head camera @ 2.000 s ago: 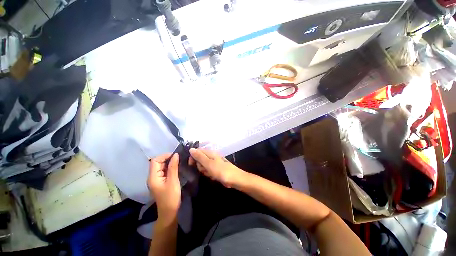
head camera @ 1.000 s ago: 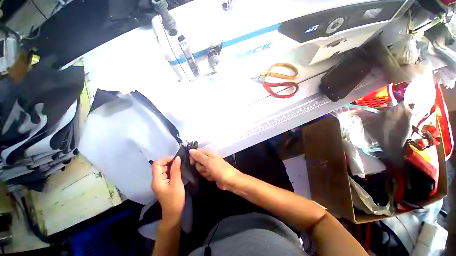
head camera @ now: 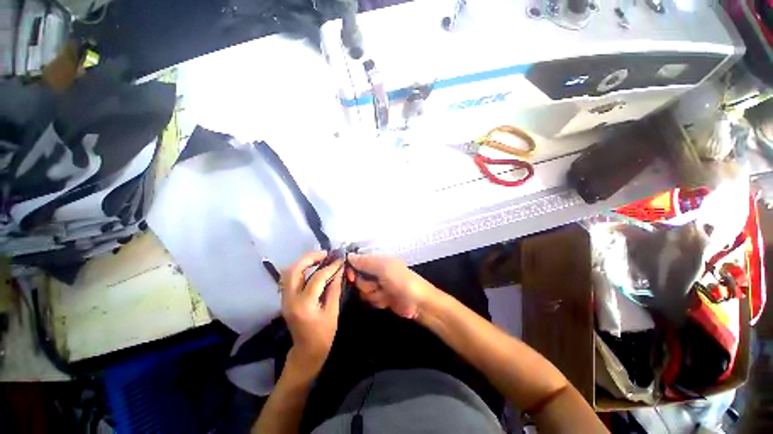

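A garment panel [head camera: 222, 225] lies with its pale grey-white side up over the front left of the machine table, with a black band along its right edge. My left hand [head camera: 312, 297] pinches the panel's dark edge at its lower right corner. My right hand [head camera: 386, 284] pinches the same dark cloth just to the right, fingertips close to the left ones. The fingers hide the exact spot held. The panel's lower part hangs over the table edge.
The white sewing machine [head camera: 500, 85] stands behind. Scissors [head camera: 506, 158] and a dark case [head camera: 619, 165] lie on its bed. A cut-piece stack [head camera: 76, 182] is at left, a scrap carton [head camera: 555, 314] at right, a blue basket [head camera: 157, 394] below left.
The whole view has shifted, so table and machine appear further right. My hands have come closer together at the panel's edge, and the left fingers are more curled over the cloth.
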